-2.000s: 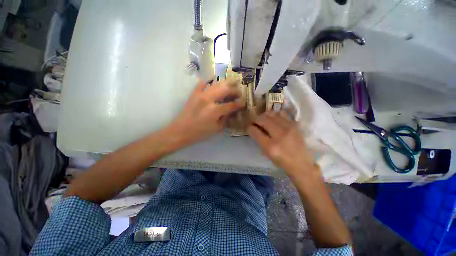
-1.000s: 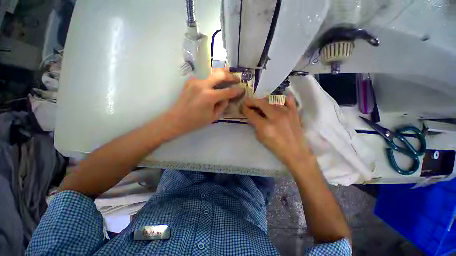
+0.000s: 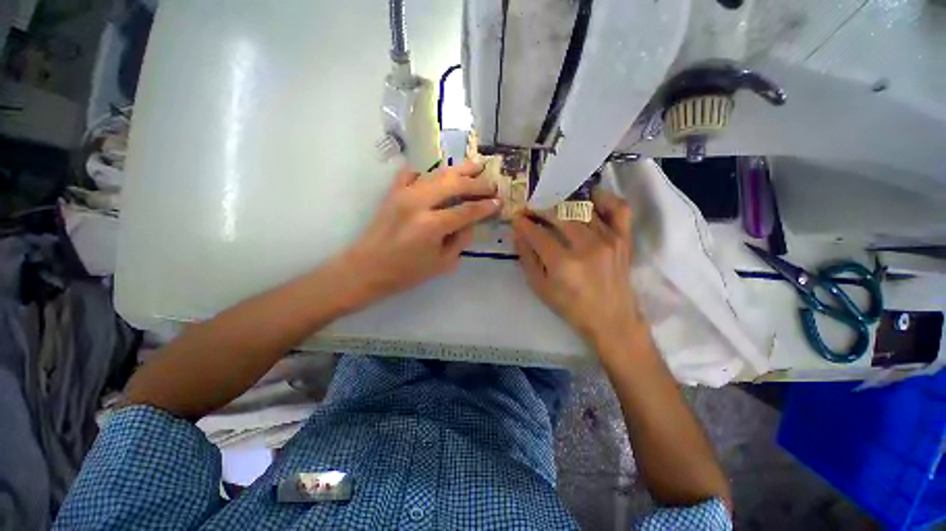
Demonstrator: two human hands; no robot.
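The off-white garment piece [image 3: 690, 296] lies on the white table right of the needle area and runs under the machine arm behind my right hand. A small beige part of cloth shows at the needle between my fingertips. My left hand [image 3: 430, 223] is left of the needle, its fingertips pressing on the cloth. My right hand [image 3: 576, 259] is just right of and below the needle, thumb and finger at the cloth edge. The white sewing machine head [image 3: 612, 83] stands over both hands. The presser foot is mostly hidden.
Teal-handled scissors [image 3: 835, 306], a black rectangle [image 3: 705, 187] and a purple object [image 3: 759, 202] lie at the right. A lamp [image 3: 398, 109] stands left of the needle. A blue crate [image 3: 866, 441] is lower right, grey cloth heaps [image 3: 52, 384] left.
Less beige cloth shows between my hands than before. My right hand's fingers now sit closer around the needle area. The garment piece at the right has barely moved.
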